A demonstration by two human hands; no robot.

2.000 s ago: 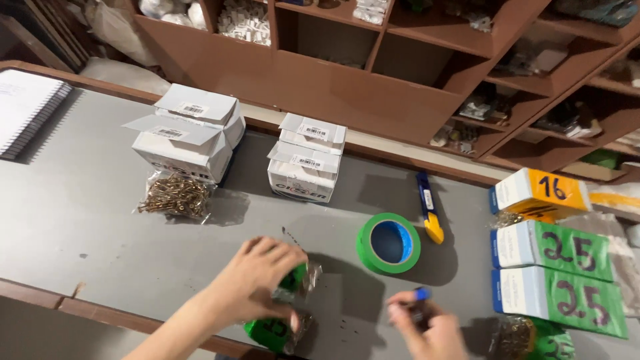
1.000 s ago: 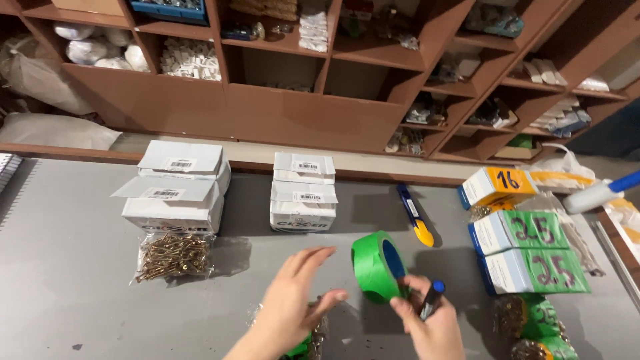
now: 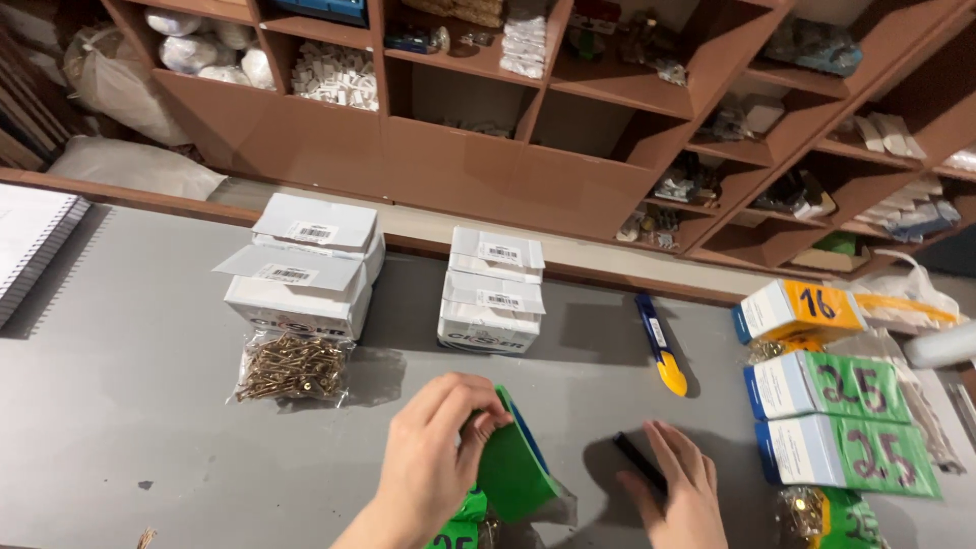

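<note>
My left hand [image 3: 431,450] grips the upper edge of a roll of green tape [image 3: 515,465], which stands tilted on edge. Below the roll, partly hidden by the hand, lie bags of screws with green tape labels [image 3: 457,534] marked with numbers. My right hand [image 3: 679,488] is to the right of the roll, its fingers around a black marker [image 3: 639,461] near the tabletop. A blue and yellow utility knife [image 3: 662,345] lies behind the right hand. A clear bag of brass-coloured screws [image 3: 293,367] lies in front of the left pair of white boxes [image 3: 293,305].
Two more white boxes [image 3: 492,313] stand at the table's back edge. At the right are boxes with green tape [image 3: 862,385] and one with orange tape [image 3: 820,305]. A spiral notebook [image 3: 34,244] lies far left. Brown shelving [image 3: 457,160] rises behind.
The green tape roll, flat on the table two seconds ago and in my right hand one second ago, is now in my left hand. The right hand has moved away from it.
</note>
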